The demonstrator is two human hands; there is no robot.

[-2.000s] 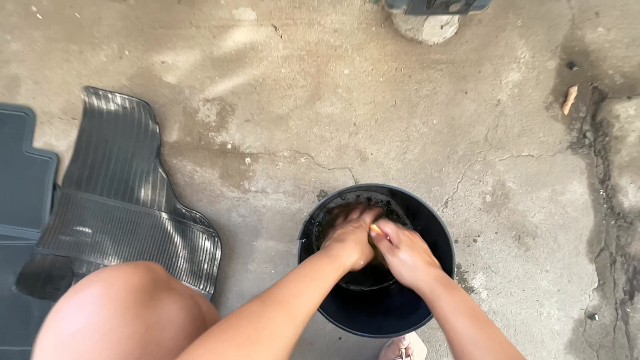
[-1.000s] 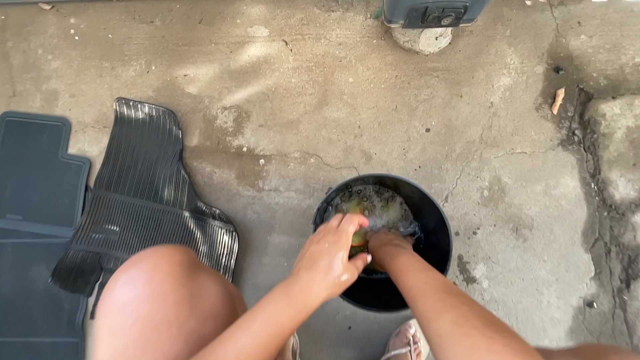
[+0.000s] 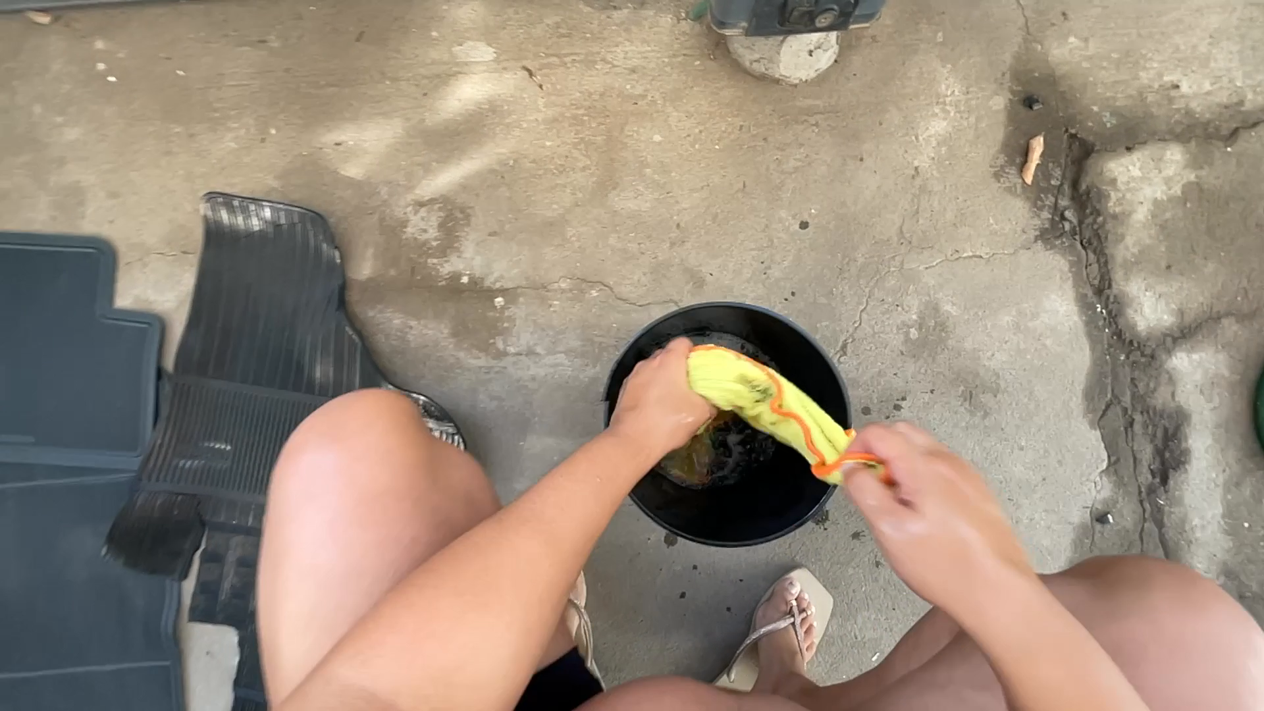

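Observation:
A yellow cloth with orange edging (image 3: pixel 765 400) is stretched and bunched into a roll above a black bucket (image 3: pixel 731 528). My left hand (image 3: pixel 664 397) grips its upper left end over the bucket's left side. At the other end, my right hand (image 3: pixel 923 504) is closed on the cloth just outside the bucket's right rim. Dark water with some foam (image 3: pixel 726 454) lies in the bucket, partly hidden by the cloth and my left hand.
Ribbed black rubber car mats (image 3: pixel 262 395) and dark grey mats (image 3: pixel 59 365) lie on the concrete at left. My sandalled foot (image 3: pixel 790 622) is close below the bucket. A grey object on a round concrete base (image 3: pixel 785 54) stands at the top. Cracked, uneven concrete (image 3: pixel 1155 247) runs along the right.
Both hands have come up out of the bucket, holding the yellow cloth between them. My right hand has moved right, past the rim.

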